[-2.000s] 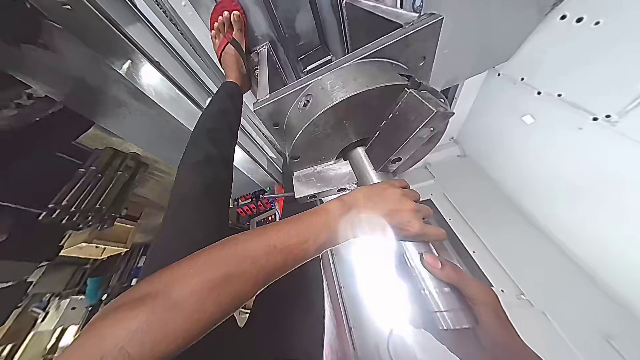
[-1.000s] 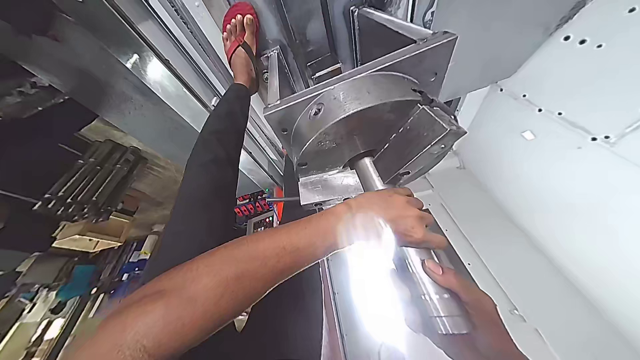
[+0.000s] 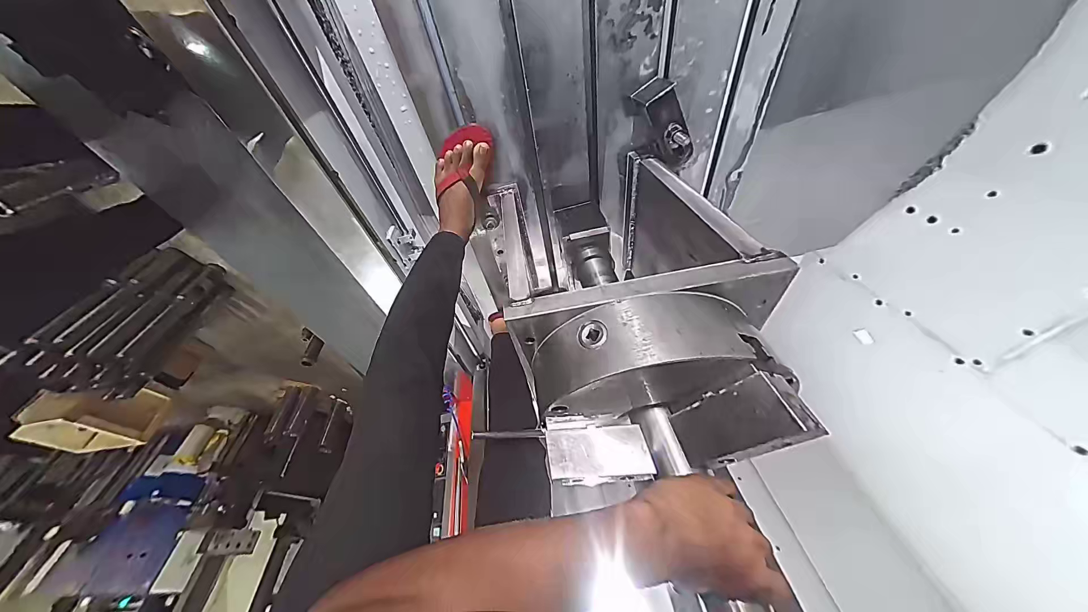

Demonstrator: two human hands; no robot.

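Observation:
My left hand (image 3: 710,540) is closed around a metal shaft (image 3: 667,442) near the bottom edge. The shaft projects from a round steel chuck (image 3: 646,348), whose jaw has a square key socket. The chuck is mounted on a steel angle plate (image 3: 646,285). A block-like bright steel jaw (image 3: 599,450) lies just left of the shaft. Glare covers part of my wrist, and the shaft's lower end is largely hidden by the hand and cut off by the frame. My right hand is out of view.
My foot in a red sandal (image 3: 463,174) rests on the slotted machine table (image 3: 561,110). A clamp block (image 3: 659,123) stands behind the angle plate. White machine panels (image 3: 952,340) rise at the right. Metal bars (image 3: 127,319) and an open box (image 3: 93,421) are at the left.
The view has shifted, showing more of the machine table. My right hand, seen earlier on the thick cylinder below my left hand, is no longer in view. My left hand stays at the shaft.

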